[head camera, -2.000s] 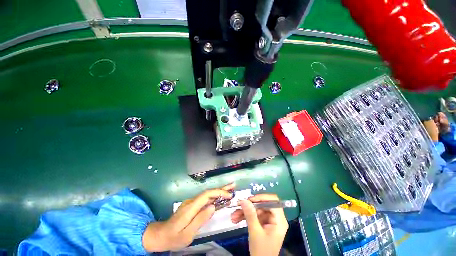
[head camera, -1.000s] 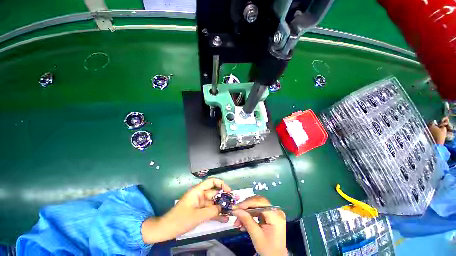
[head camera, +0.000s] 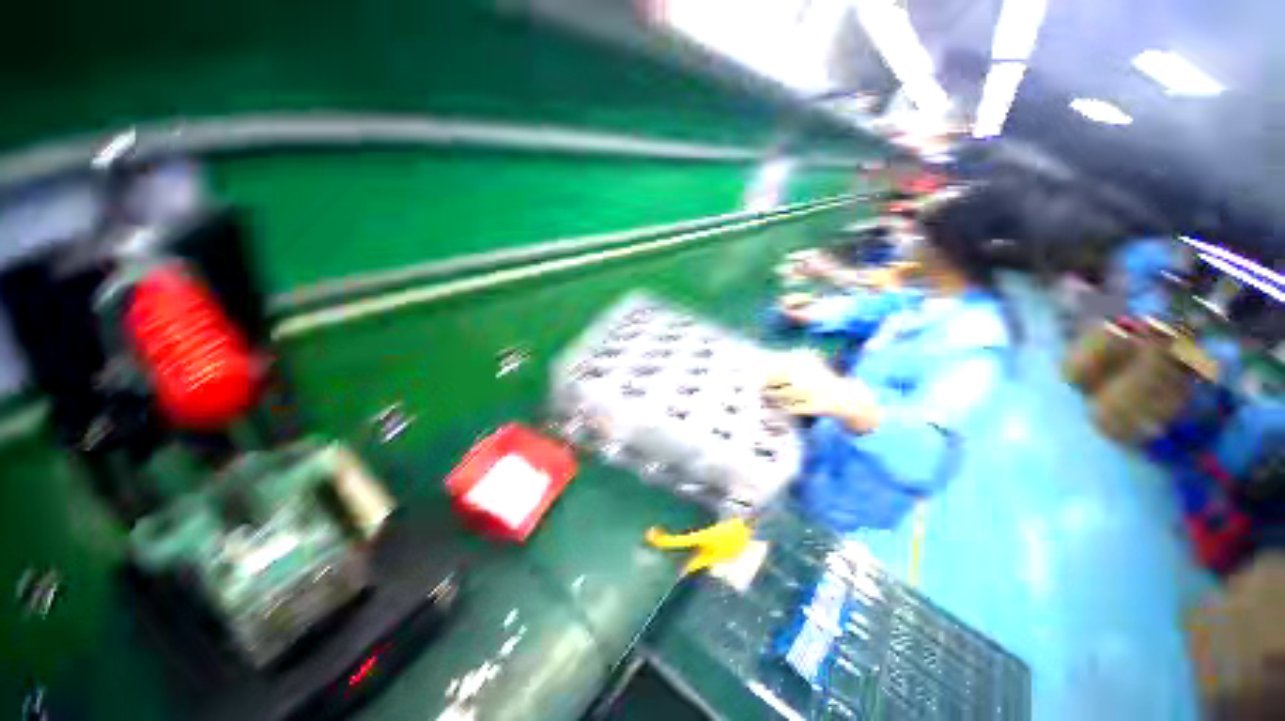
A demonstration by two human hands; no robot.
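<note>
The picture is blurred, and neither of my hands is in it. The hand press fixture (head camera: 268,549), pale green over a metal block, is at the lower left on its black base (head camera: 402,620). The red press handle grip (head camera: 190,345) is above it. The red parts bin (head camera: 514,482) with white paper inside is right of the fixture. Small white pieces (head camera: 479,683) lie on the green bench at the bottom. Blurred round units lie behind the bin, one of them (head camera: 392,420) between bin and press, and at the left edge.
Blister trays (head camera: 677,395) lie on the bench right of the bin. A yellow hand tool (head camera: 705,542) lies on the grey compartment tray (head camera: 916,648) with a blue-and-white label. A coworker in a blue smock (head camera: 916,380) is beside the trays, one hand at them. More people are farther right.
The view has swung right and up. The press has shifted to the left side, and the coworker and aisle have come in. My hands, the held round unit and the pen-like tool have left the picture.
</note>
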